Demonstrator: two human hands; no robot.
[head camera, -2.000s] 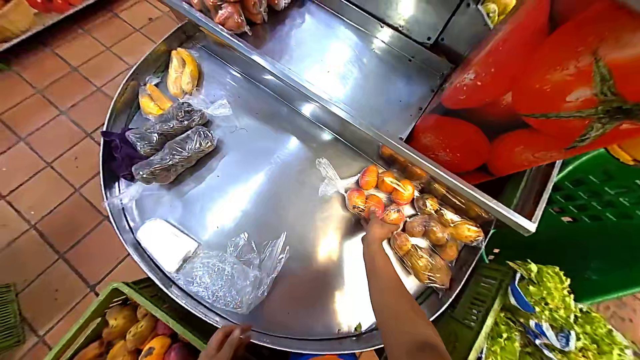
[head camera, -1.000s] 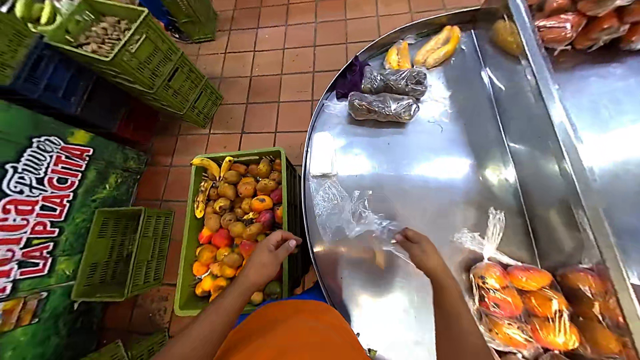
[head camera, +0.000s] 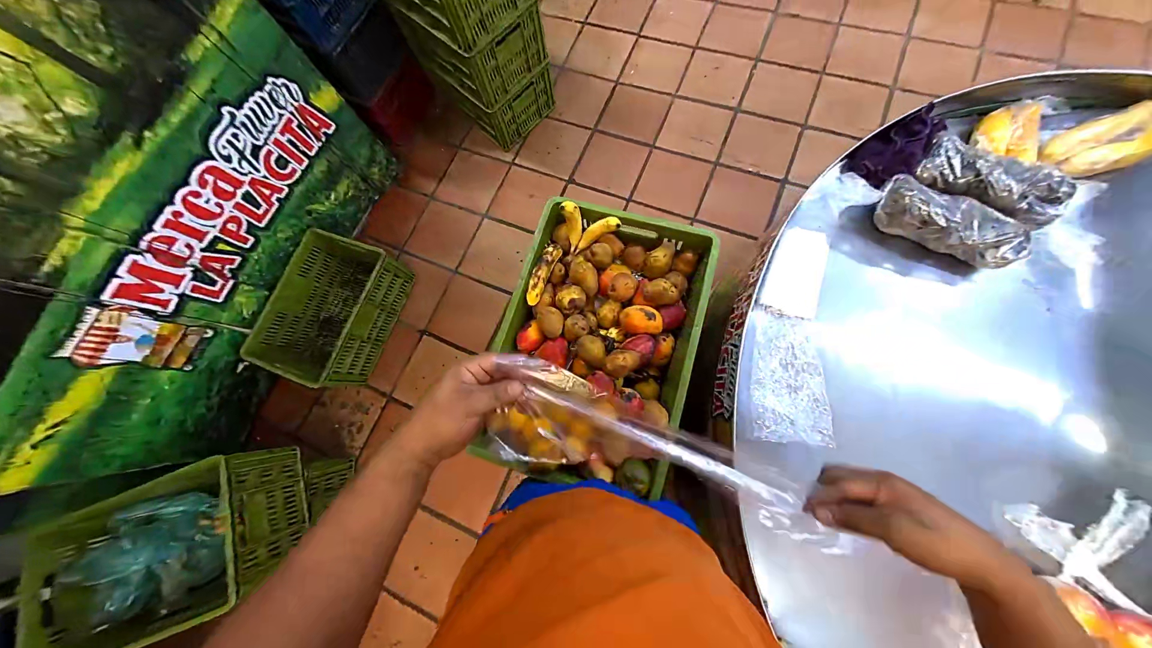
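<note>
A clear plastic bag (head camera: 630, 432) is stretched between my two hands, over the fruit crate and the edge of the round metal table. My left hand (head camera: 463, 405) pinches one end above the crate's left side. At the bag's other end, over the table (head camera: 918, 423), my right hand (head camera: 900, 517) grips the plastic. Below the bag stands a green crate (head camera: 706, 297) of mixed fruit, with bananas (head camera: 594, 232) at its far left corner. A stack of clear bags (head camera: 792, 378) lies flat at the table's left edge. Wrapped fruit (head camera: 1093, 612) shows at the bottom right.
Two dark wrapped packages (head camera: 954, 225), purple leaves (head camera: 895, 148) and wrapped yellow fruit (head camera: 1008, 130) lie at the table's far side. A green crate (head camera: 310, 310) stands on the tiled floor (head camera: 666, 117) at left. Another crate (head camera: 225, 540) holds bluish plastic bags; stacked crates (head camera: 504, 81) stand behind.
My right hand has left the wrapped fruit it touched two seconds ago. A clear bag is now drawn out between both hands. The view has swung left to the fruit crate.
</note>
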